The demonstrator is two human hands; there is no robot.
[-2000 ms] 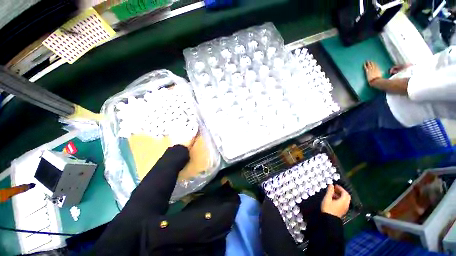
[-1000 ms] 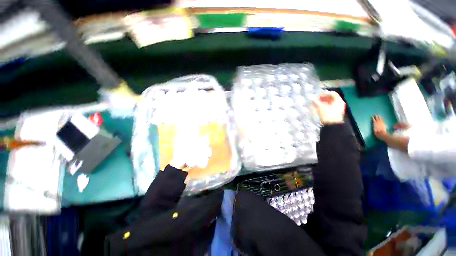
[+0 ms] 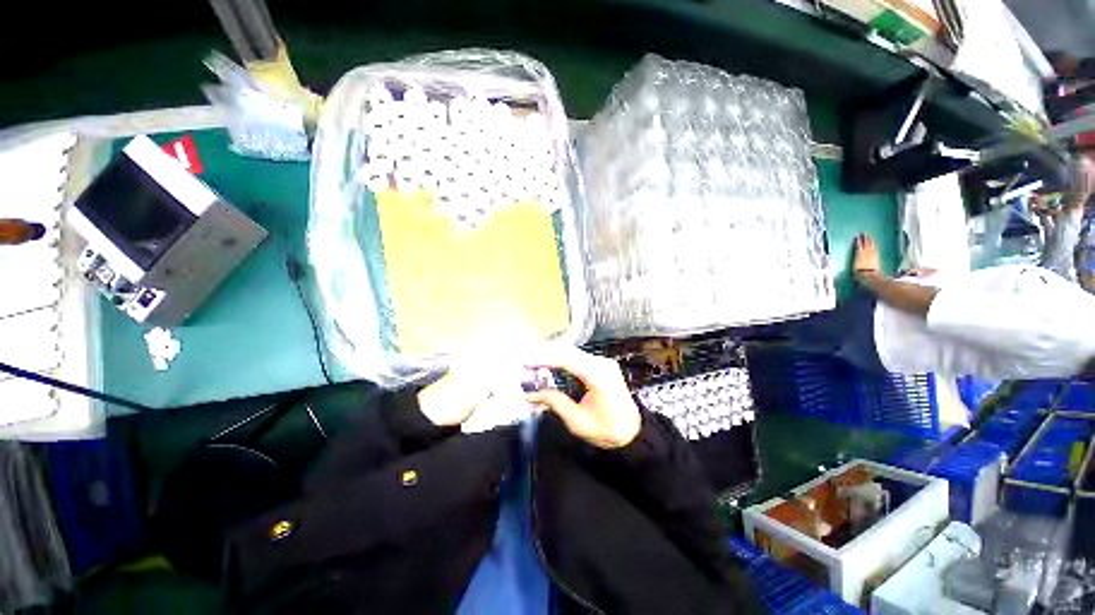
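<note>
My left hand (image 3: 454, 394) is in front of the bin's near edge, closed on a bunch of small white caps (image 3: 498, 408), overexposed and partly blurred. My right hand (image 3: 597, 402) is beside it, its fingertips pinching a small piece with a dark or purplish centre (image 3: 537, 378) against the bunch. The lined parts bin (image 3: 327, 228) holds loose white caps (image 3: 462, 150) at its back and a tan-orange cardboard sheet (image 3: 474, 270). The clear blister tray (image 3: 714, 204) lies right of the bin. Assembled pieces (image 3: 702, 402) stand in rows on a black tray (image 3: 726, 459).
A grey box with a dark screen (image 3: 168, 228) stands at left, near white paper (image 3: 36, 288) and an orange-handled tool (image 3: 17, 231). Another person's arm (image 3: 901, 292) rests on the bench at right. Blue crates (image 3: 871, 396) and a white-rimmed box (image 3: 847, 529) are at lower right.
My right hand has moved from the blister tray back to my left hand, now with a small piece at its fingertips. My left hand has come out to the bin's near edge. The view has shifted.
</note>
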